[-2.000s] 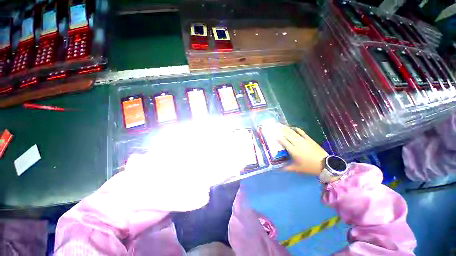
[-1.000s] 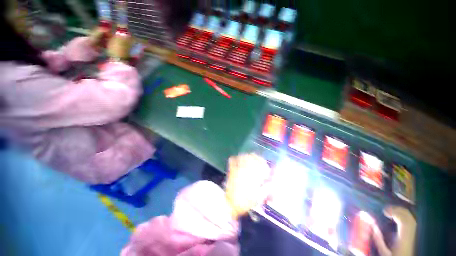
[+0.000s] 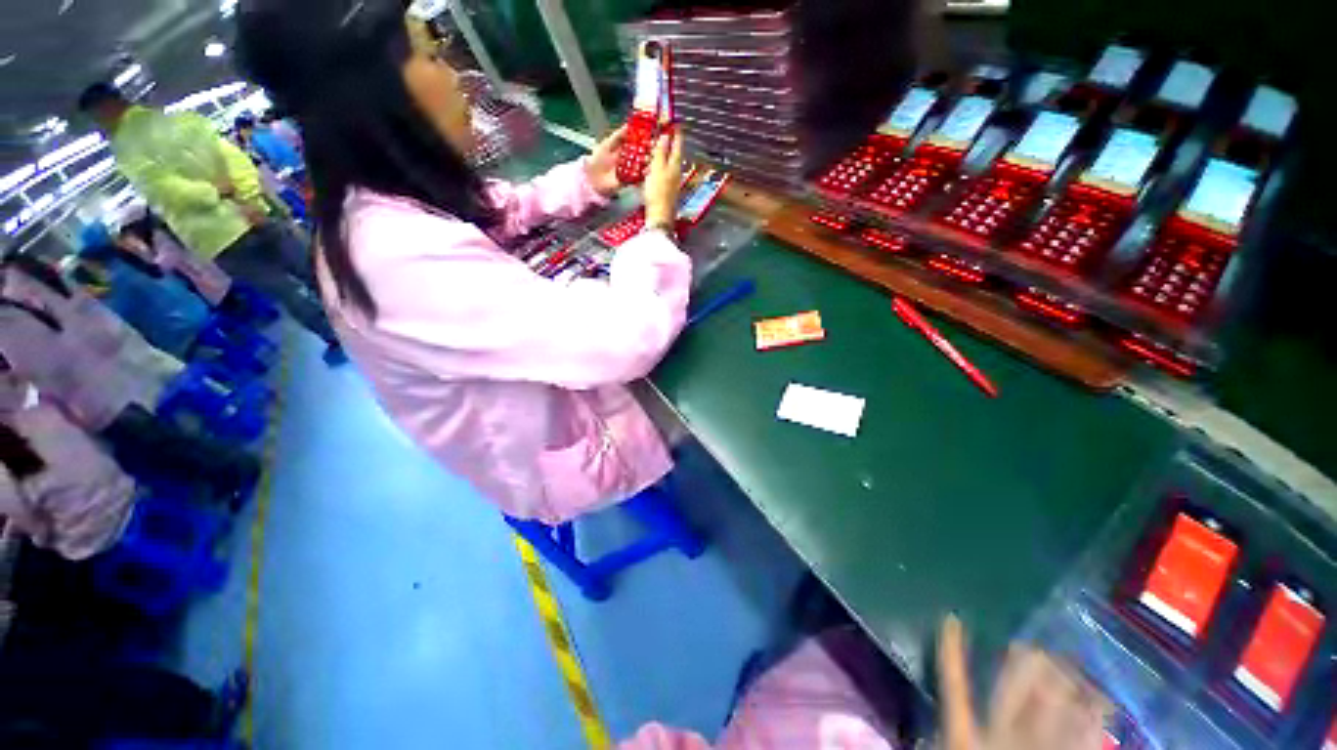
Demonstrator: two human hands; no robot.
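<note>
A clear blister tray (image 3: 1092, 586) lies at the lower right, cut off by the edge. Two closed phones with orange windows show in it, one phone (image 3: 1191, 574) left of the other. My left hand (image 3: 1019, 696) is blurred at the bottom edge, at the tray's near left side, its fingers apart; nothing shows held in it. My right hand is out of the picture. An orange piece (image 3: 789, 330) and a white piece (image 3: 821, 409) lie flat on the green bench (image 3: 880, 506).
Open phones (image 3: 1078, 191) stand in a raised tray on a brown board (image 3: 938, 292). A red pen (image 3: 944, 346) and a blue pen (image 3: 720, 302) lie on the bench. A seated person in pink (image 3: 484, 293) holds an open phone. Stacked trays (image 3: 729, 88) stand behind. Others are farther left.
The view has swung left, bringing the seated person and the aisle into full view. The blister tray has shifted to the lower right. My right hand has left the picture.
</note>
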